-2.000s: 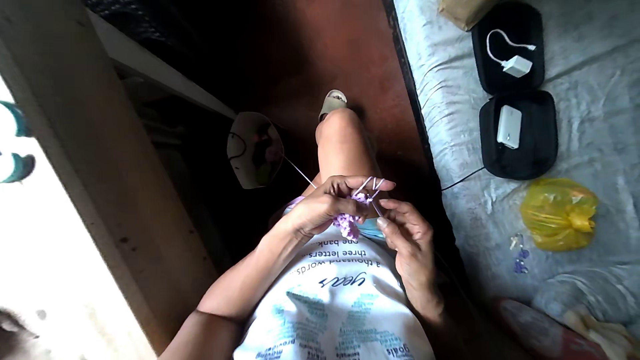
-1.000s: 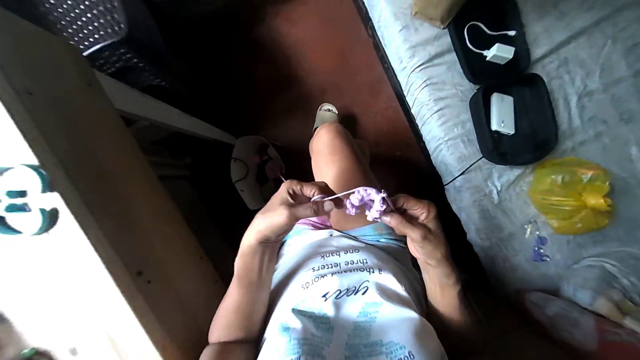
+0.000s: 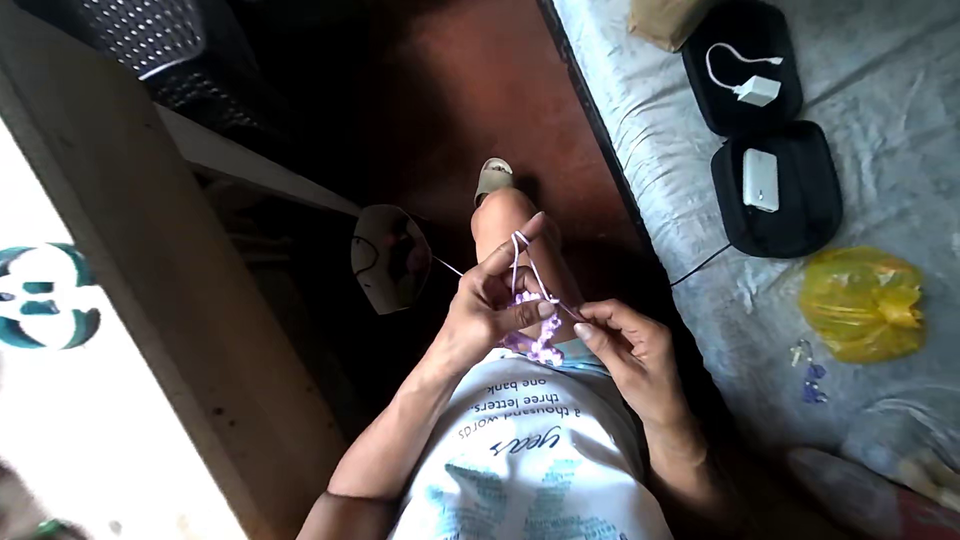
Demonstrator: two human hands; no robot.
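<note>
My left hand (image 3: 491, 304) pinches a small piece of lilac crochet work (image 3: 541, 346) between thumb and fingers, above my lap. Its index finger is raised, with lilac yarn (image 3: 515, 262) looped over it and running down to the work. Close by on the right, my right hand (image 3: 626, 345) grips a thin crochet hook (image 3: 570, 309) between thumb and fingertips, its tip at the edge of the work by my left thumb. Most of the hook is hidden by the fingers. A strand of yarn leads off left from my left hand toward a pale container.
The pale container (image 3: 375, 281) stands low at the left, near a wooden beam (image 3: 172, 285). On the sheeted bed (image 3: 675, 135) at the right lie a black case (image 3: 821, 187) with a white device, a white charger (image 3: 759, 91), a yellow plastic bag (image 3: 862, 304) and a small purple trinket (image 3: 814, 382).
The work was stretched between both hands; now it hangs from my left hand. My left index finger has risen with yarn looped over it, and my right hand holds the hook at the work.
</note>
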